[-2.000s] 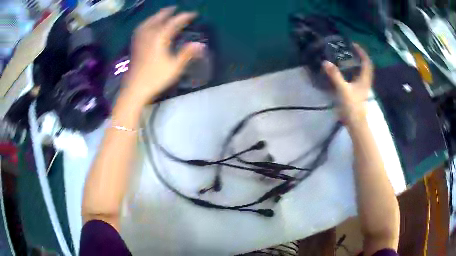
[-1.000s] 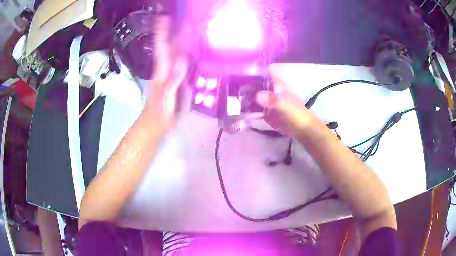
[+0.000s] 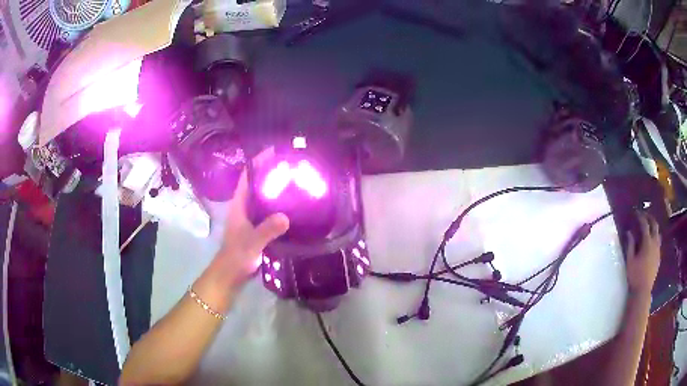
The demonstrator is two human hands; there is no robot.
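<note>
A dark PTZ dome camera stands over the whitish sheet, its LEDs glowing bright purple-pink. Its square lower lens housing faces me, with small lit LEDs on both sides. My left hand grips the camera's left side, thumb on its front. My right hand is at the far right, over the dark mouse pad; its fingers point away from me, and I cannot tell what lies under them. Black pigtail cables with several connectors lie tangled on the whitish sheet.
Other dark cameras stand at the left, behind the held one and at the right. A long white strip runs along the left. Cardboard and a fan are at the far left.
The lit camera has come nearer and turned its lens housing towards me. My right hand has left it and moved to the far right. My left hand is now clearly on its side.
</note>
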